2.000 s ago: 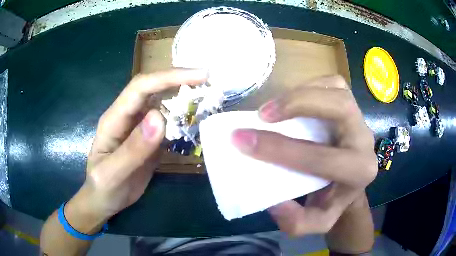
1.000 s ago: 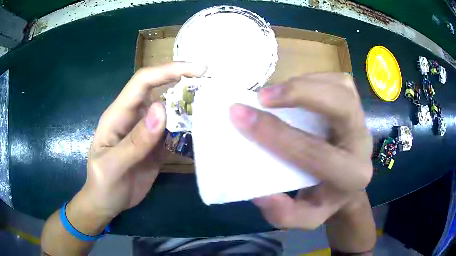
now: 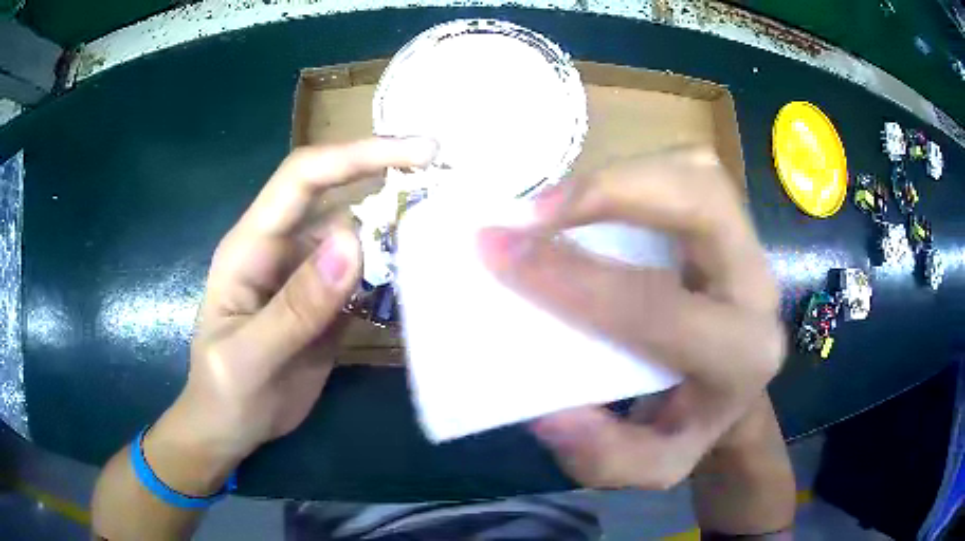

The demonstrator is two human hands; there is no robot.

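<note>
My left hand (image 3: 275, 285) holds a white plastic housing (image 3: 375, 245) between thumb and fingers, over the front left of the tray. Brass-coloured metal shows at its top, and dark parts of a circuit board assembly (image 3: 376, 304) show below it. My right hand (image 3: 656, 306), blurred, grips a plain white rounded-rectangular applicator or pad (image 3: 497, 349). Its left edge overlaps the housing and hides its right side; whether they touch cannot be told. A round tub with a bright white top (image 3: 481, 106) stands just beyond both hands.
The tub stands in a shallow cardboard tray (image 3: 661, 111) on the dark shiny worktop (image 3: 127, 243). A yellow disc (image 3: 809, 160) lies to the right. Several white-and-coloured assemblies (image 3: 894, 243) lie farther right. A worn pale rail (image 3: 317, 19) runs along the back.
The white applicator has moved left and up from its place two seconds ago and covers more of the housing. My left hand stays nearly in place, still holding the housing.
</note>
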